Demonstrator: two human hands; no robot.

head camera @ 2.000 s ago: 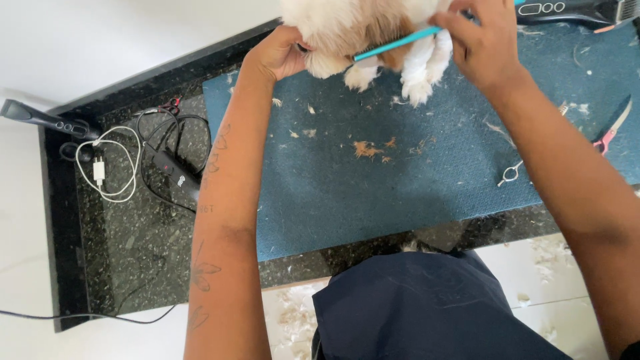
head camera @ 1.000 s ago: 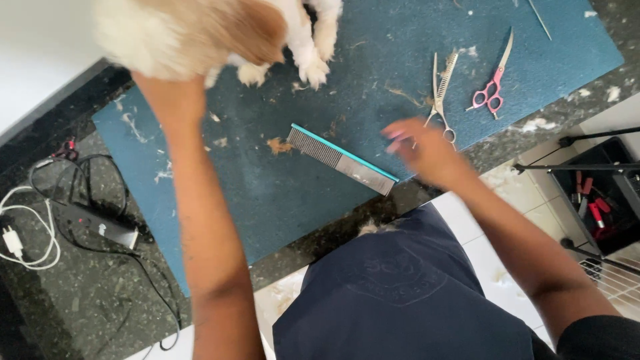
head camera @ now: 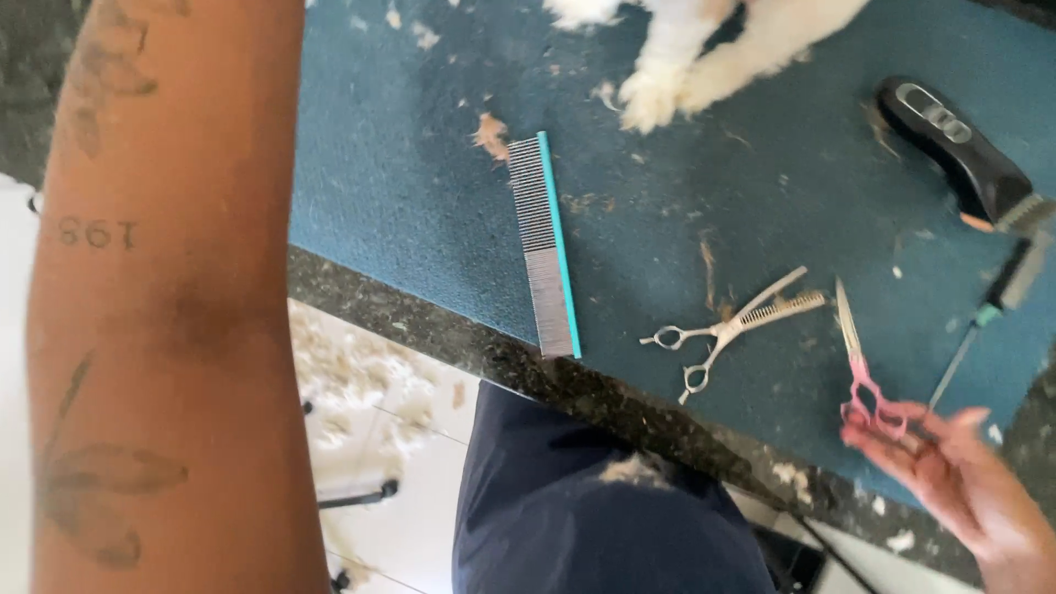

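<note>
My right hand is at the lower right, its fingers at the handles of pink-handled scissors that point away from me. To their left lie thinning shears with spread blades. A metal grooming comb with a turquoise spine rests near the edge of the blue mat. My left forearm crosses the left side; the left hand is out of frame. At the top, the white furry legs of a dog stand on the mat.
Black hair clippers lie at the upper right, above a thin-shafted tool. Hair tufts are scattered on the mat. The granite table edge runs diagonally, with a fur-littered tiled floor below.
My right hand has moved from beside the comb and thinning shears to the pink scissors. The comb, held two seconds ago, was lying on the mat one second ago. The view has shifted and turned.
</note>
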